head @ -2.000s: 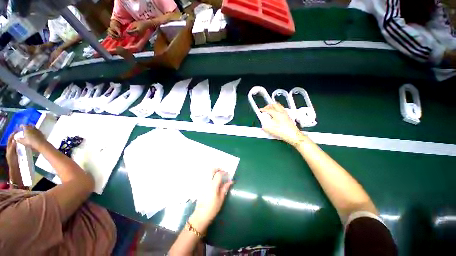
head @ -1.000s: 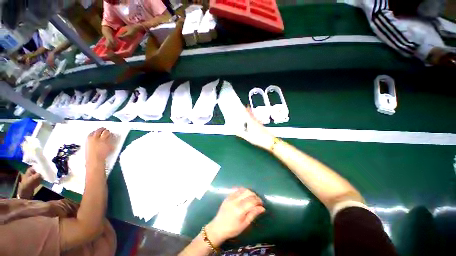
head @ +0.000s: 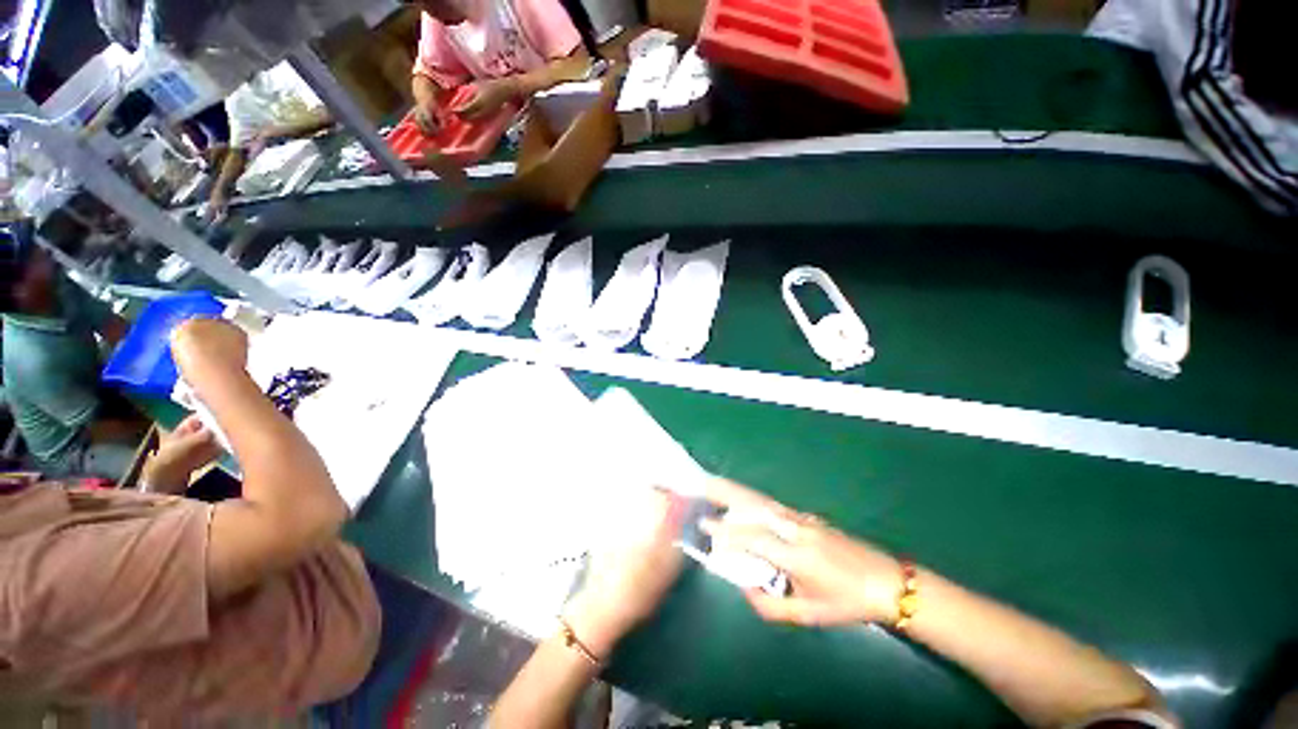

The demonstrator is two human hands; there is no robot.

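My right hand [head: 826, 570] is above the green bench at centre right, closed on a white loop-shaped unit [head: 743, 564] that is partly covered by the fingers. My left hand [head: 634, 570] is blurred beside it, at the right edge of a fanned stack of thin white sheets [head: 498, 456]. One sheet [head: 648, 434] sticks out from the stack towards both hands. Whether my left fingers grip it is unclear. On the belt, a row of wrapped white units [head: 688, 302] lies left of two loose loop-shaped units, a nearer one [head: 830, 321] and one farther right [head: 1157, 319].
A white edge strip [head: 911, 403] divides bench and belt. At left, a neighbour's arms are over a white board [head: 363, 370] with dark parts [head: 296, 387], near a blue bin [head: 160, 342]. Across are a carton [head: 570, 160], white boxes [head: 663, 93], a red tray [head: 811, 46] and workers.
My right hand has left a wrapped unit at the row's right end and come back to my left hand with a loose unit. One fewer loose unit stands beside the row. The view has shifted.
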